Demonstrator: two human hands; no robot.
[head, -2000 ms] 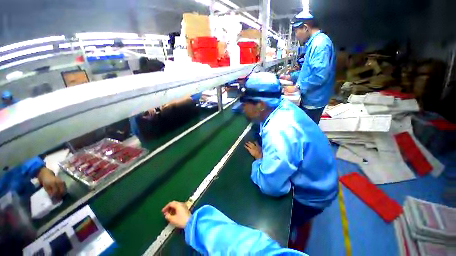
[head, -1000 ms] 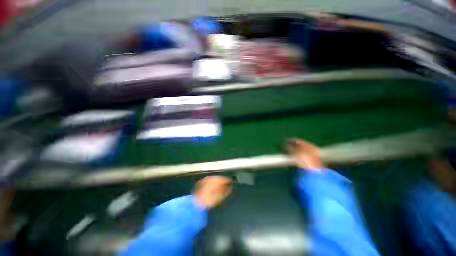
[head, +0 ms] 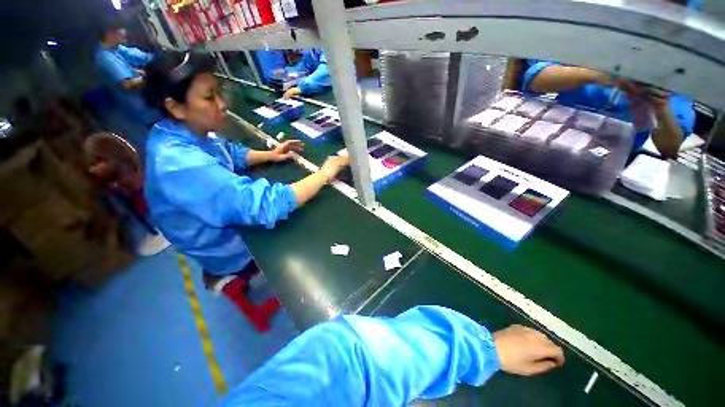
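My left hand [head: 529, 350] lies at the near side of the rail, palm down with fingers loosely curled. Whether it holds something small is hidden. My right hand is out of the picture. A tablet retail box [head: 499, 197], white face with three device pictures and blue sides, lies flat on the green belt across the rail, apart from my hand. A second tablet box [head: 389, 159] lies behind it, partly hidden by the shelf post. A small white strip [head: 591, 382] lies on the bench just right of my hand. Two white liner scraps [head: 339, 250] [head: 393, 260] lie on the dark bench.
The whitish rail [head: 493, 284] runs diagonally past my hand. A grey post [head: 347, 103] rises from it to the shelf. A neighbour in a blue smock [head: 211, 191] reaches over the rail at left. Across the belt are a tray of white items [head: 540, 123] and another person's hands.
The view has swung from right, across the bench, to left. My right hand has gone out of view; my left hand is now at the lower right of the picture, by the rail.
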